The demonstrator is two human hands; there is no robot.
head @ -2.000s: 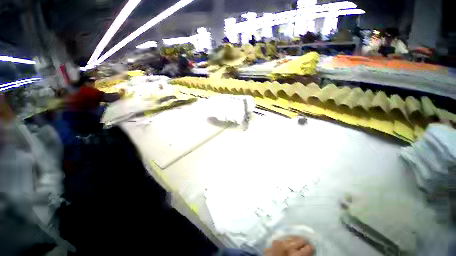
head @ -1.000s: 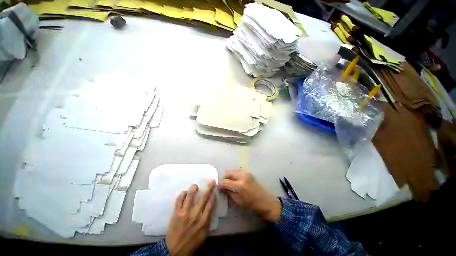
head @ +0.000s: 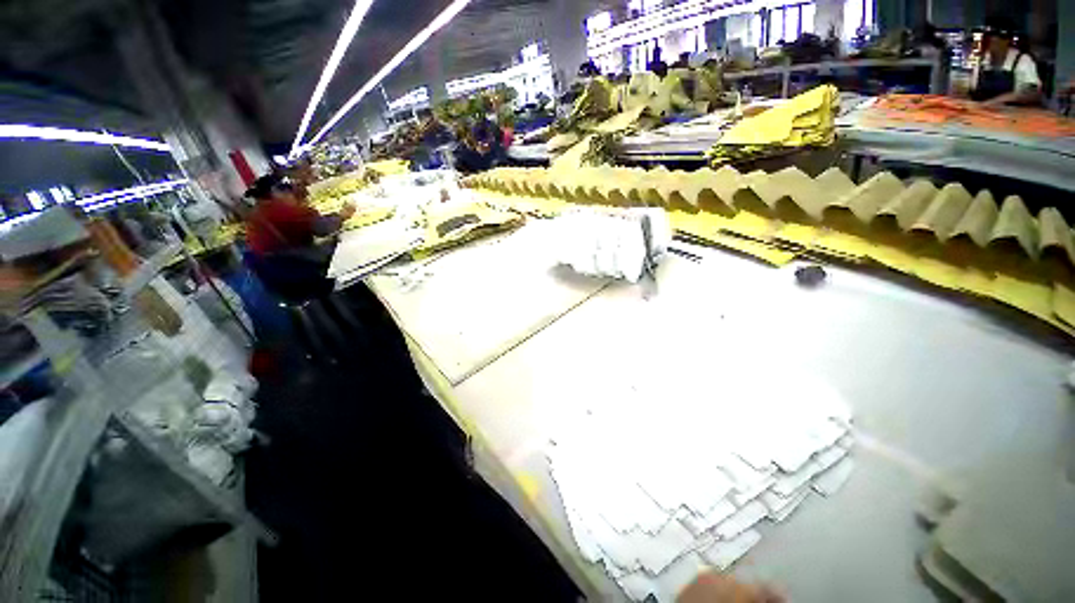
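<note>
A fanned stack of white cut panels (head: 707, 477) lies near the table's front edge, its notched ends overlapping in steps. A small part of one hand, apparently my left hand (head: 729, 588), shows at the bottom edge beside the stack's near end. It is cut off and blurred, so its grip is hidden. My right hand is out of the picture. The cream cut panels (head: 1020, 530) are blurred at the lower right edge.
A white bundle (head: 613, 242) and a small dark object (head: 811, 276) lie farther along the pale table. A wavy tan row over yellow pieces (head: 766, 230) runs along its far side. A person in red (head: 281, 226) is at the left, another person (head: 1008, 73) at far right.
The view has swung from the work area to the left along the table. Both hands were on a white panel; now only part of one hand shows at the bottom edge.
</note>
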